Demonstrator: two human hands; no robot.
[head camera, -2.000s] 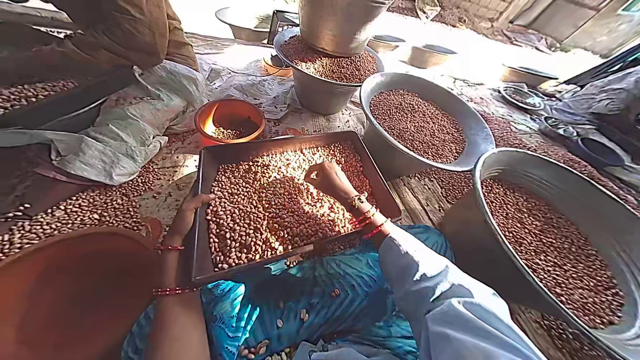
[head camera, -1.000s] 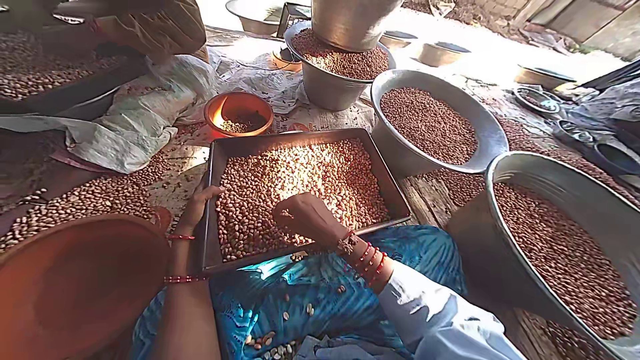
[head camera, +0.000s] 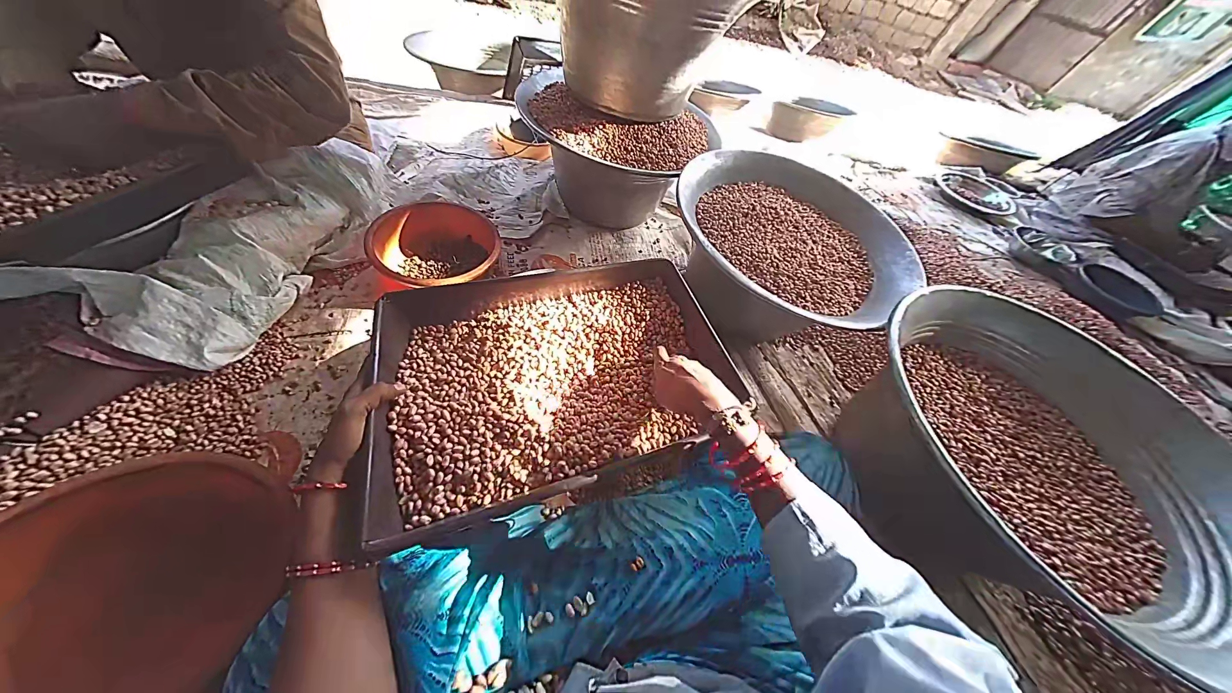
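Note:
A dark rectangular tray (head camera: 381, 462) of brown nuts or seeds (head camera: 500, 404) rests over my lap on blue patterned cloth. At its left rim, my left hand (head camera: 354, 423) grips the edge, thumb over the top and fingers hidden below. My right hand (head camera: 691, 385) is over the nuts near the tray's right side, fingers curled; whether nuts are between the fingertips is not clear. Beyond the tray's far left corner stands an orange bowl (head camera: 385, 252) with a small heap of pieces inside. A few loose nuts lie on the cloth.
Large metal basins of nuts (head camera: 905, 269) (head camera: 895, 385) stand to the right; another basin (head camera: 597, 188) farther back has a metal vessel (head camera: 635, 58) on it. A brown basin (head camera: 144, 577) sits at lower left beside spilled nuts (head camera: 164, 423). Another person (head camera: 260, 96) sits behind a plastic sheet (head camera: 231, 260).
My right hand has moved right across the nuts from the tray's near middle, where it was a second ago. My left hand keeps its place on the left rim.

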